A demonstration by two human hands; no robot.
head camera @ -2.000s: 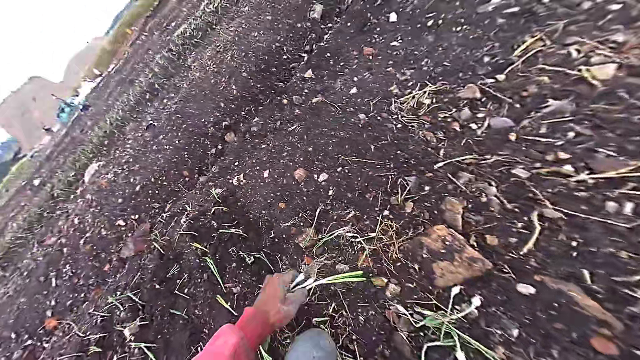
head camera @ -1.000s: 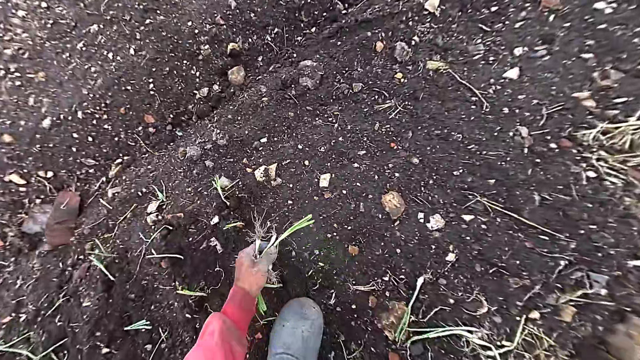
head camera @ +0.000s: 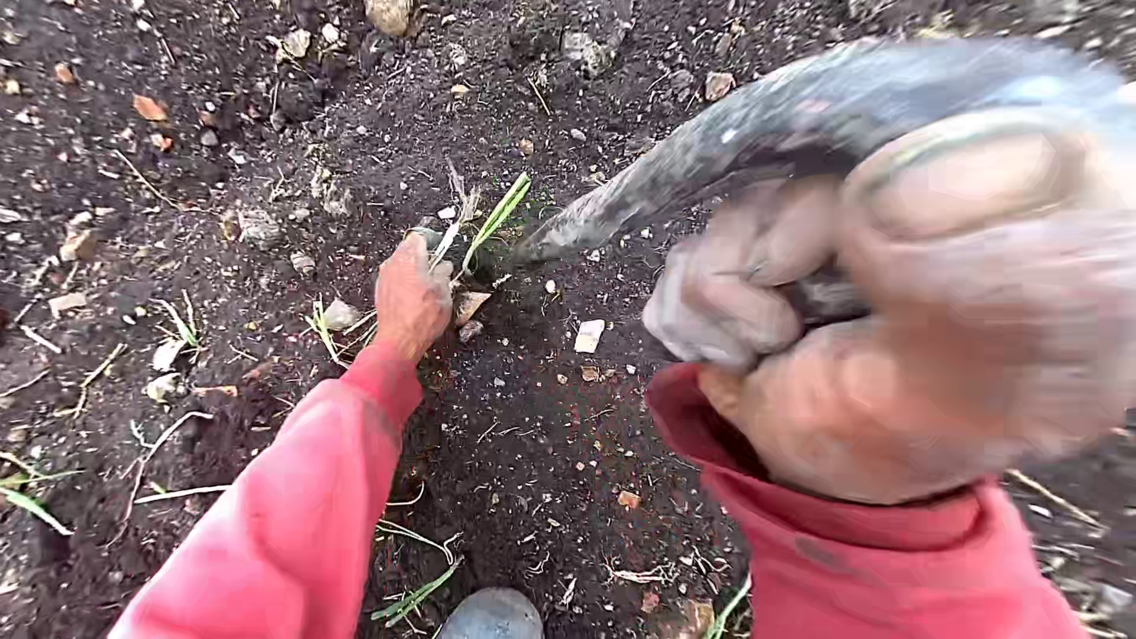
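Low over the dark soil, my left hand [head camera: 414, 297] grips a small bunch of green seedlings [head camera: 497, 217] with pale, stringy roots. My right hand [head camera: 896, 311], large and blurred close to the camera, is closed around a curved, dirt-caked tool [head camera: 754, 133], its material unclear. The tool tapers down to a tip in the soil just right of the seedlings. Part of the tool is hidden behind my right fingers. Both sleeves are red.
Small green seedlings [head camera: 184, 324] stand or lie on the stony soil at the left. A pale stone [head camera: 588, 336] lies between my arms. The toe of a grey boot [head camera: 493, 616] shows at the bottom edge.
My right hand and the curved tool have come into view; neither earlier frame shows them. My left hand still holds seedlings. The view has shifted.
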